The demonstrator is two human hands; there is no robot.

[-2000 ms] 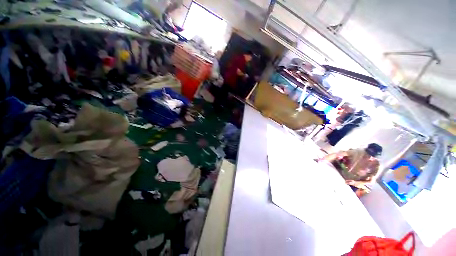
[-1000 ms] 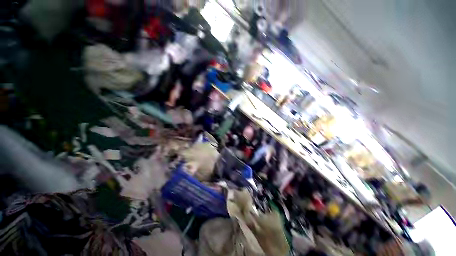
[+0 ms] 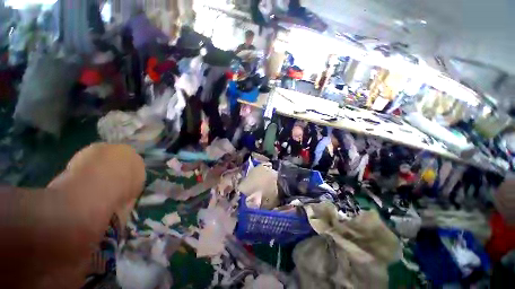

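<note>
My left hand [image 3: 104, 180] is large, blurred and very close to the camera at the left edge, cut off by it. Its fingers cannot be made out, nor whether it holds anything. My right hand is out of the picture. Nearest in front, a blue plastic crate [image 3: 270, 224] stands on the floor, filled with beige and dark cloth. A crumpled beige cloth sack [image 3: 350, 248] lies against its right side.
Pale fabric scraps [image 3: 217, 228] cover the green floor. A long cutting table [image 3: 339, 115] with dark pieces runs across the back, bundles beneath it. Another blue crate [image 3: 452, 257] stands at lower right. A person [image 3: 247, 48] is at the back; a pale sack [image 3: 48, 93] is left.
The view has swung away from the white table with the red bag to the scrap-covered floor and blue crate. My left hand has come into view at the left.
</note>
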